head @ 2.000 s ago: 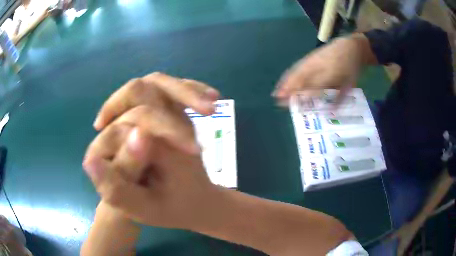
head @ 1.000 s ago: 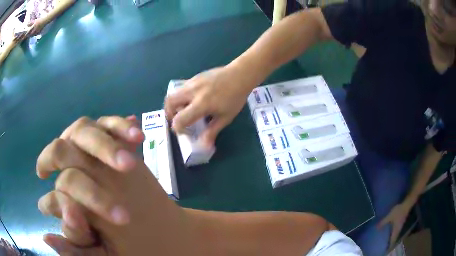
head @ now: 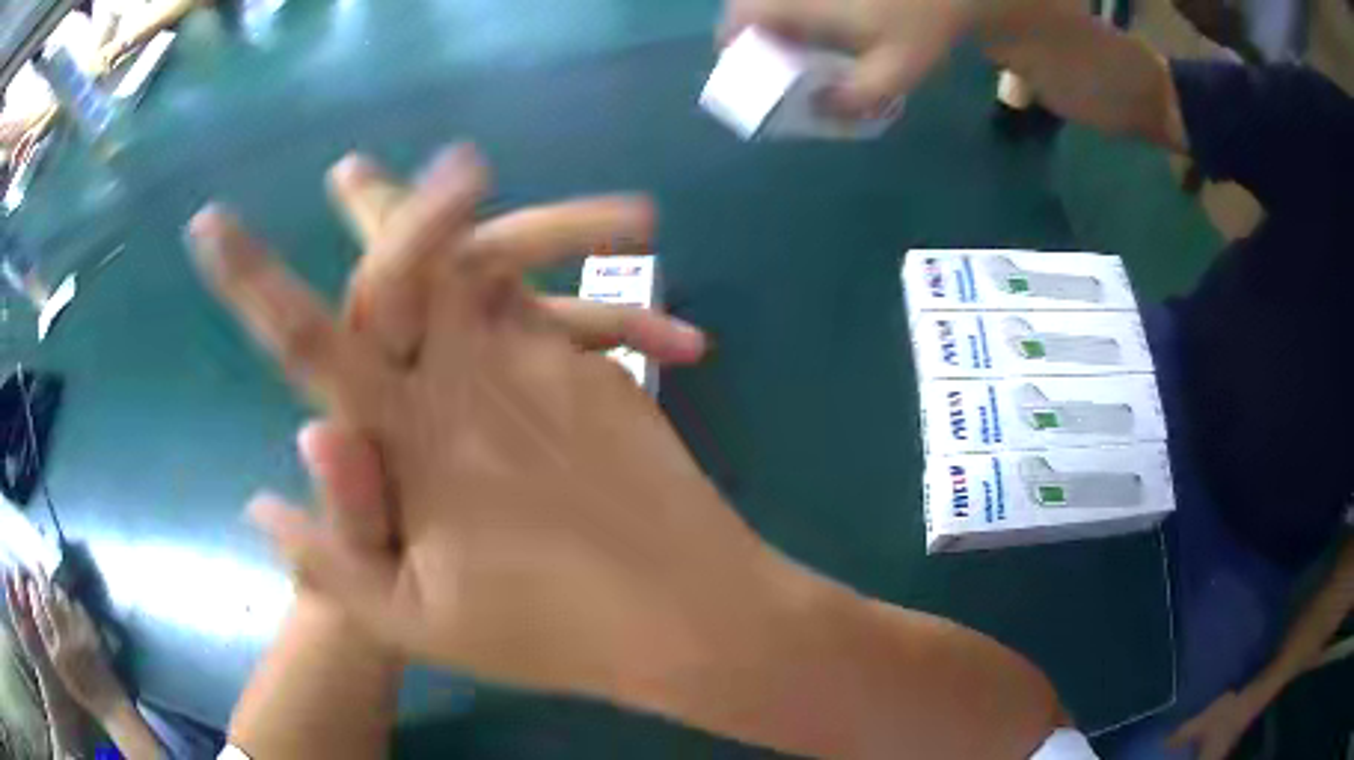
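Note:
My right hand (head: 520, 460) is in front, its fingers spread and crossed with those of my left hand (head: 334, 579). My left hand is behind it and partly hidden. Both are raised above the table and hold nothing. A single white retail box (head: 621, 279) lies behind my right fingers, mostly covered by them. A block of several white retail boxes (head: 1039, 401) with green-screen thermometer pictures lies flat, side by side, to the right of my hands, not touched.
A person at the right holds a white box (head: 765, 92) over the back of the dark green table (head: 802, 297). Another person's hands (head: 67, 639) show at the lower left, below a dark object with a cable (head: 23, 431). White slips and blurred items are at the upper left.
My hands have moved up and right in view, their crossed fingers more stretched out. The neighbour's hand has moved from beside the single box to the back, holding a box.

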